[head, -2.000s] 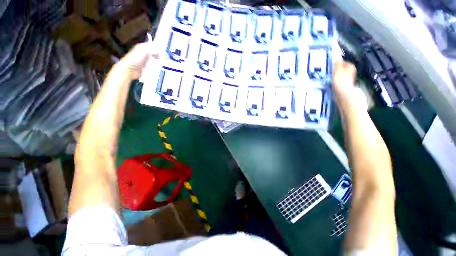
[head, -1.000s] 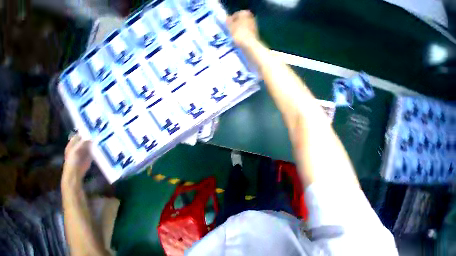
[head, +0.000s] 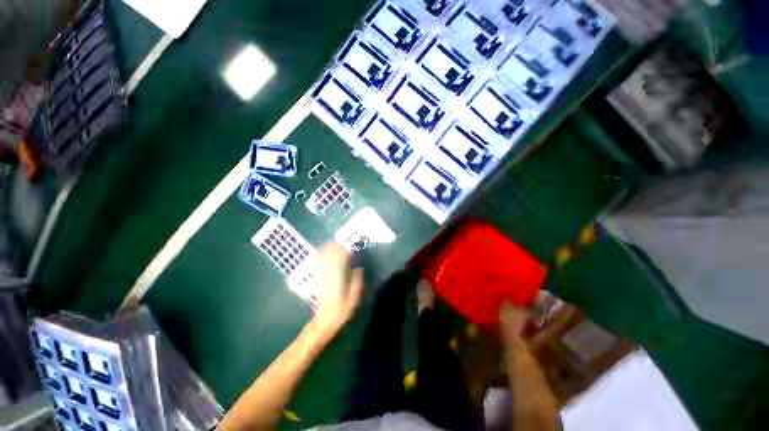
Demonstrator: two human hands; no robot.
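My left hand (head: 337, 288) is over the near end of a long white label sheet (head: 285, 246) with a dark grid, flat on the green bench; its fingers are blurred, and a hold cannot be made out. My right hand (head: 515, 321) is low at the edge of the red stool (head: 485, 271) and appears to hold it. A tray of blue-edged units (head: 416, 103) lies on the bench at upper right. A smaller dark-piece sheet (head: 329, 194) and a white, partly shiny piece (head: 375, 226) lie near the label sheet.
Two loose blue-edged units (head: 274, 158) lie left of the tray. Stacked trays (head: 76, 370) stand at lower left. Black trays (head: 84, 93) and white paper (head: 169, 10) lie on the far side. A cardboard box (head: 582, 341) is on the floor at lower right.
The tray stack that both hands held up is out of them. The view has turned. My left hand is now at the label sheet and my right hand is down at the stool.
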